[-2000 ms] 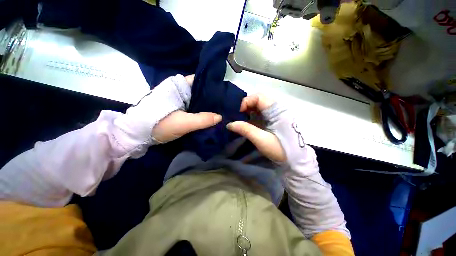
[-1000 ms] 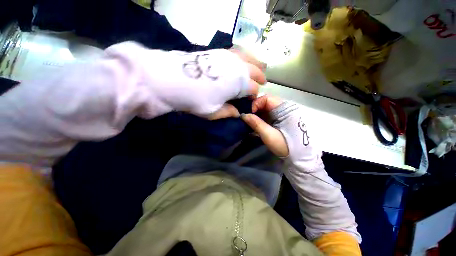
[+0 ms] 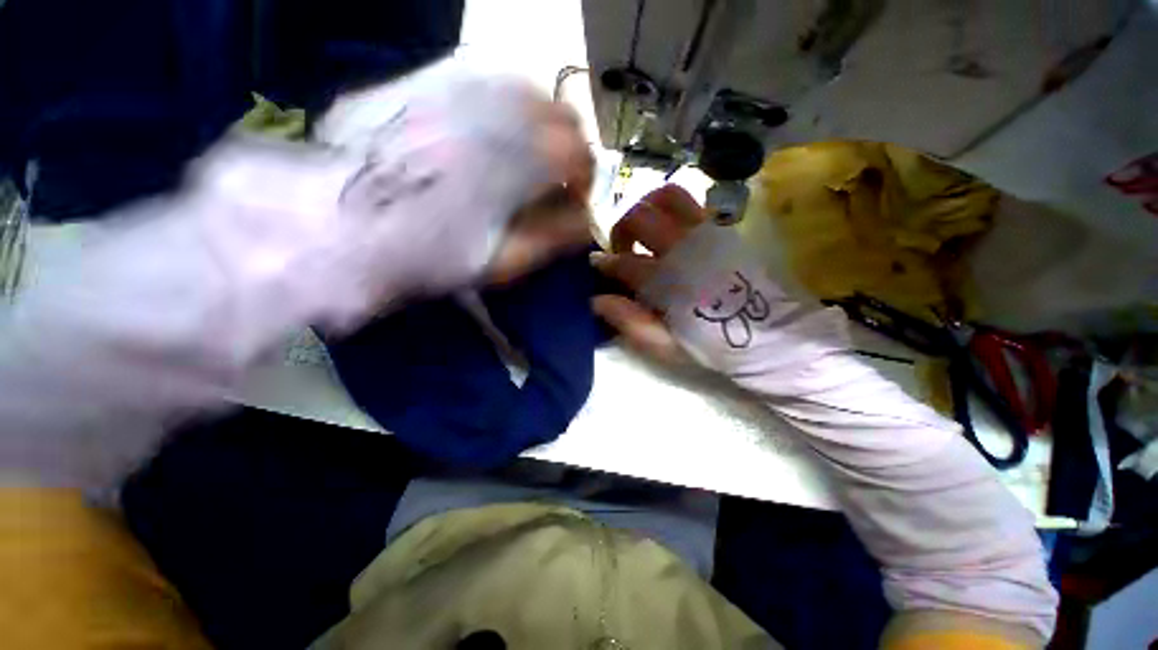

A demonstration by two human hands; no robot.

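A navy cloth piece (image 3: 470, 381) lies in a curved loop on the white table near its front edge. My left hand (image 3: 546, 191) is blurred, above the upper part of the cloth; its fingertips and grip are not clear. My right hand (image 3: 648, 267) holds the cloth's upper right edge between thumb and fingers, just in front of the needle area. The presser foot and needle are partly hidden behind my hands, below the machine head (image 3: 762, 76).
A crumpled yellow pile (image 3: 876, 222) lies right of the needle. Black and red scissors (image 3: 991, 368) lie beside it. A white tape (image 3: 1100, 444) hangs at the right table edge. More navy cloth (image 3: 153, 102) is heaped at the upper left.
The navy cloth has moved from my lap up onto the table, towards the needle. Both hands have moved up with it. The view has shifted, showing more of the machine head.
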